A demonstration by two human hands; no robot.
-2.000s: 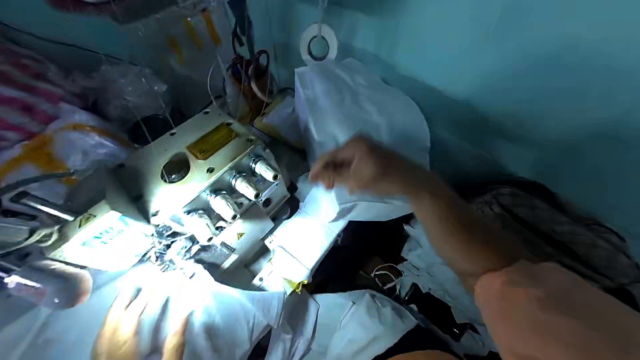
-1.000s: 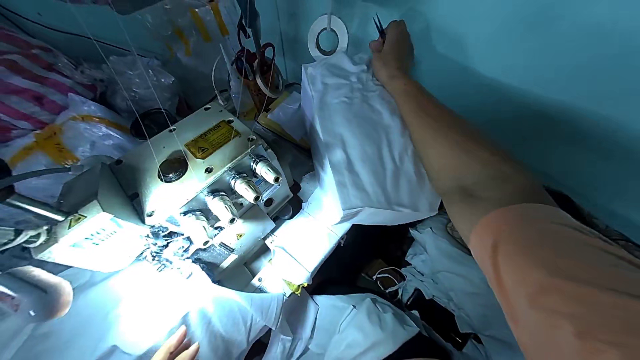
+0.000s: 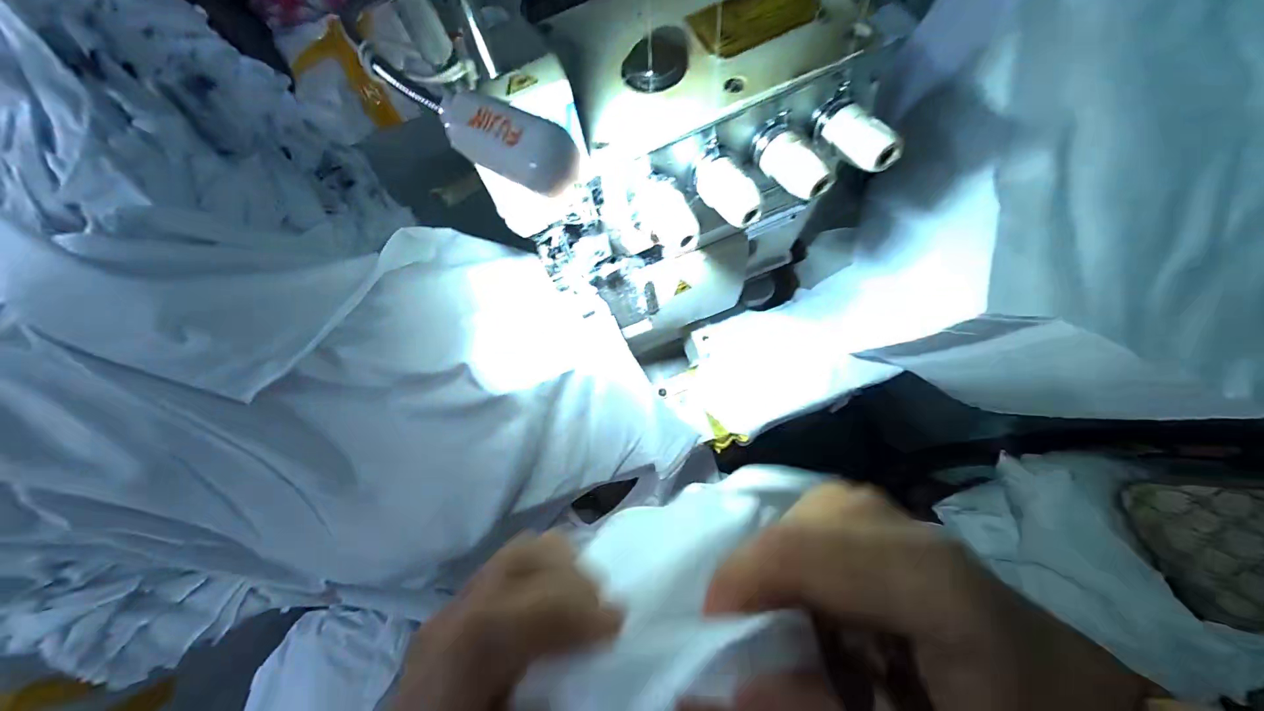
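A bunched piece of white fabric (image 3: 681, 563) lies between my hands at the bottom centre, in front of the sewing machine. My left hand (image 3: 513, 612) grips its left side, and my right hand (image 3: 869, 583) grips its right side; both are blurred. Behind them stands a serger-type sewing machine (image 3: 592, 99) with a row of white tension knobs (image 3: 790, 163), its needle area brightly lit. A large white cloth (image 3: 395, 385) spreads from the needle area to the left. Whether my right hand also holds a tool is hidden.
A white lamp head (image 3: 509, 138) on a flexible neck hangs left of the needle area. White fabric (image 3: 1116, 217) hangs at the right. More crumpled white cloth (image 3: 1066, 533) lies lower right, beside dark material. Heaped pale fabric (image 3: 178, 128) fills the upper left.
My right hand has come down from the wall, where it held a small dark tool, to the fabric beside my left hand. The view has shifted down and closer.
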